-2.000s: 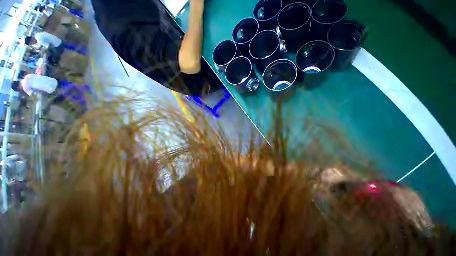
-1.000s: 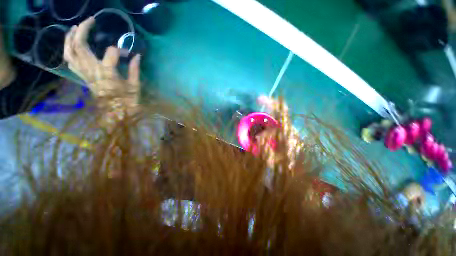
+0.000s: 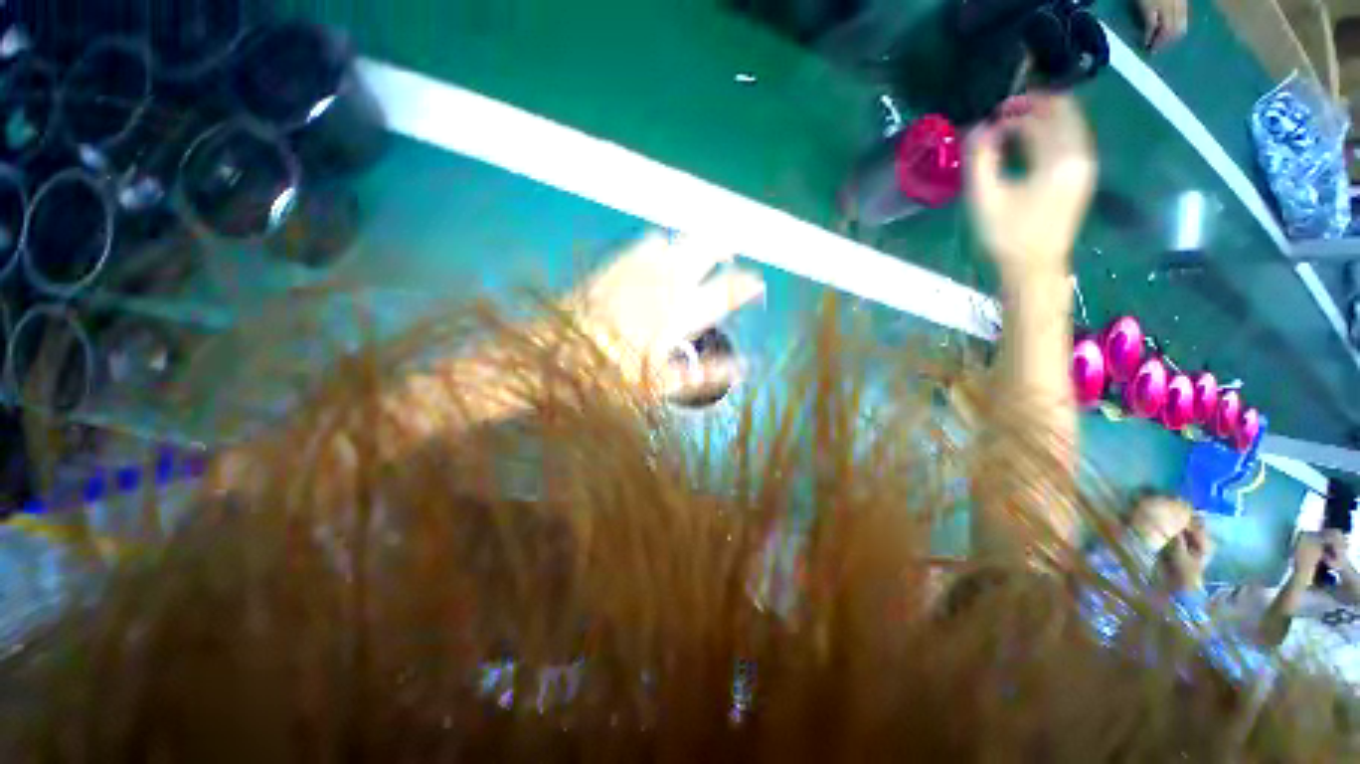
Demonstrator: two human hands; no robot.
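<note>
My left hand [image 3: 656,306] is blurred at mid-frame over the green bench. A small dark round shape [image 3: 704,367] shows beside its fingers; whether the hand grips it is unclear. My right hand [image 3: 1035,176] reaches far forward beyond the white strip, fingers curled. A magenta cover [image 3: 929,160] lies or stands just left of its fingertips, near a large blurred black shape [image 3: 970,60]. Contact cannot be told. Black open housings [image 3: 239,182] stand grouped at left.
A white strip [image 3: 597,164] crosses the bench. Magenta-covered units [image 3: 1148,388] stand in a row at right, beside a blue holder [image 3: 1223,475]. Another person's hands [image 3: 1178,545] show at lower right; another hand [image 3: 1163,18] is at the top. A clear plastic bag [image 3: 1301,157] lies far right. Hair covers the lower frame.
The view has swung right. My left hand has left the black housings and is at mid-frame. My right hand has gone from near me, at a magenta cover, to far across the strip.
</note>
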